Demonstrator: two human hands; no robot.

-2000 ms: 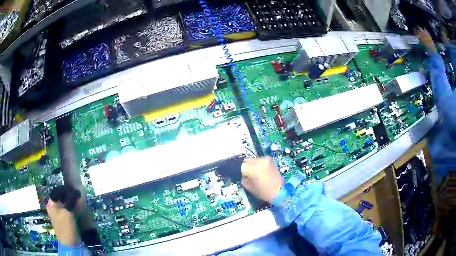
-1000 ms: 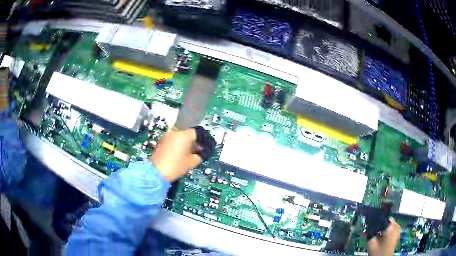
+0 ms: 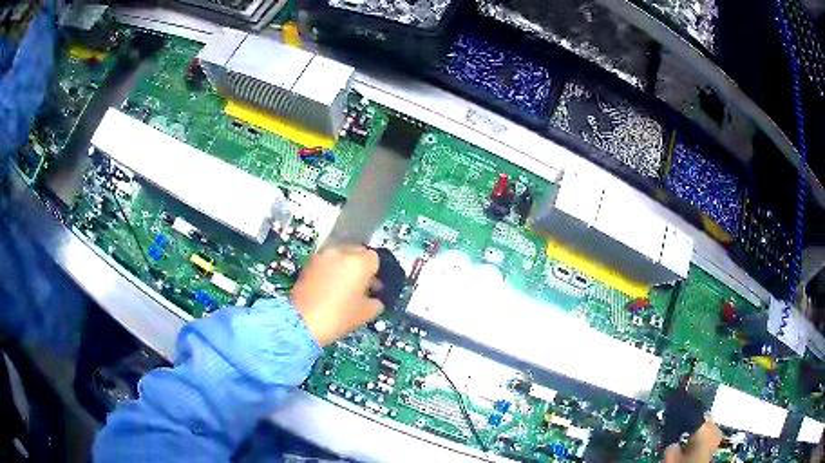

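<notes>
A green circuit board (image 3: 461, 203) lies in front of me between my hands. It carries a finned heatsink (image 3: 624, 226) with a yellow strip below and a long white bar (image 3: 534, 335). My left hand (image 3: 339, 294), with black finger coverings, is closed at the board's left edge, beside the gap to the neighbouring board. My right hand (image 3: 695, 441), cut off by the bottom edge, is at its right edge, black-covered fingers curled. The fingertip contacts are hidden. No loose component shows in either hand.
Neighbouring boards lie left (image 3: 208, 167) and right (image 3: 696, 312). Behind the metal rail (image 3: 479, 122) are bins of blue parts (image 3: 497, 72) and silver parts (image 3: 611, 122). A blue coiled cord (image 3: 800, 181) hangs at right. Another person's blue sleeve (image 3: 27, 81) is at far left.
The view has turned left since the oldest frame, and the tilt of the line has reversed. Since the middle frame, both hands keep nearly the same places at the board's edges; the picture is sharper.
</notes>
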